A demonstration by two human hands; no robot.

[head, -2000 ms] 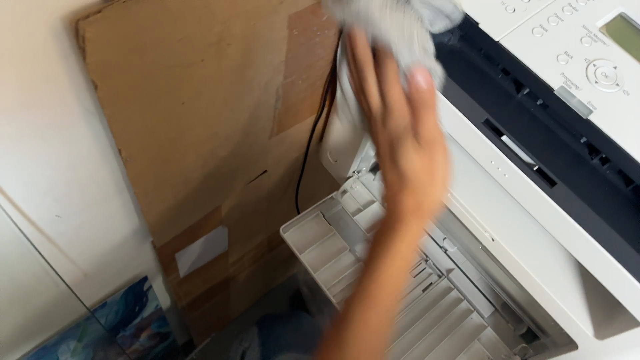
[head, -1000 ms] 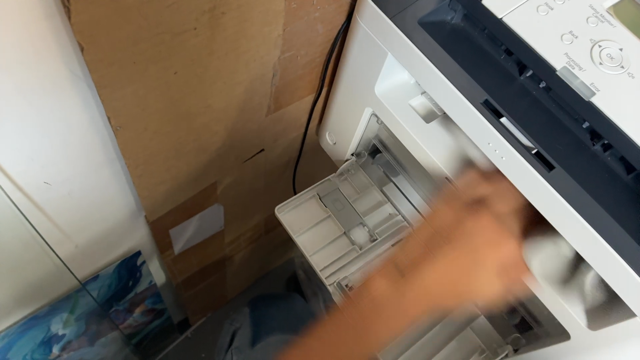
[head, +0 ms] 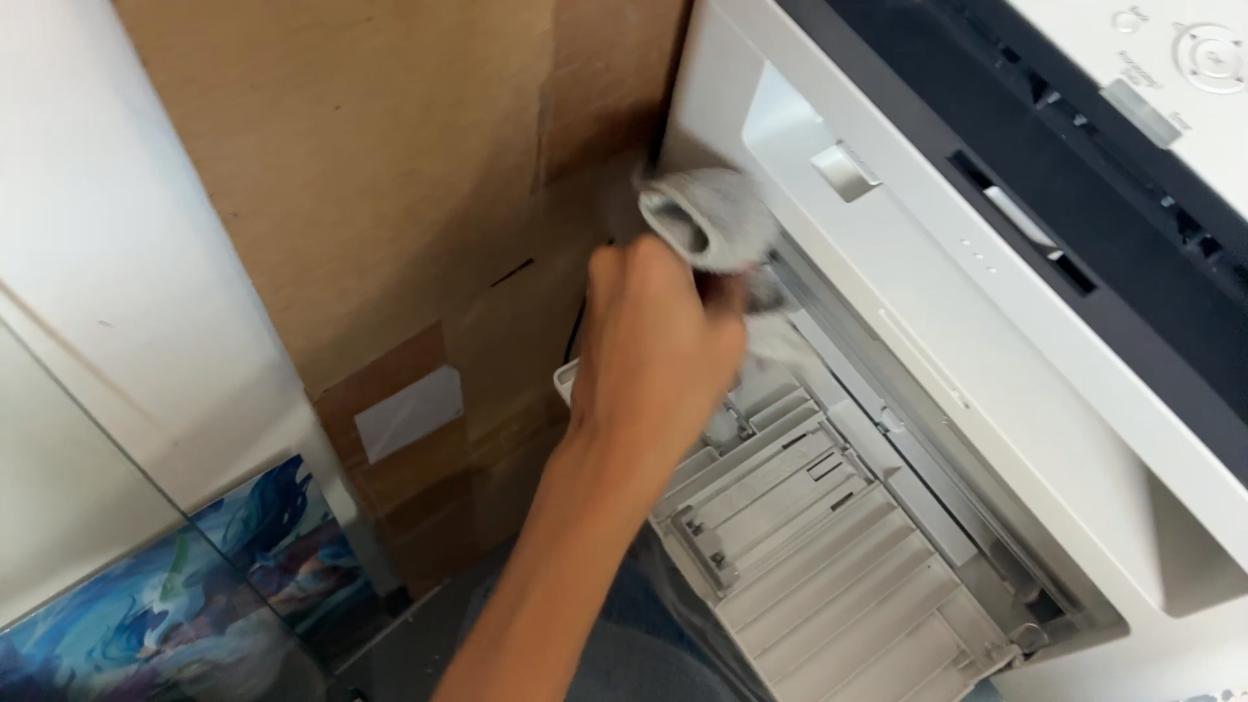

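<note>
My left hand (head: pixel 653 341) is closed on a grey-white cloth (head: pixel 726 219), which is bunched into a loose roll above the knuckles. The cloth is by the left front edge of a white and black printer (head: pixel 975 322), at the upper left end of its front opening. Below my hand, the printer's ribbed, light-grey fold-down tray (head: pixel 819 546) hangs open. My fingers hide part of the cloth and the tray's left end. The right hand is out of view.
A large brown cardboard sheet (head: pixel 390 175) with tape and a white paper patch (head: pixel 409 413) stands left of the printer. A dark cable (head: pixel 575 331) runs between them. Farther left are a white panel (head: pixel 88 175) and a blue painted picture (head: pixel 166 604). The control buttons (head: pixel 1214 58) are at top right.
My left hand first held the cloth near the printer's upper left corner, then moved right across the recessed front, and is now back at the left end of the opening, still holding the cloth.
</note>
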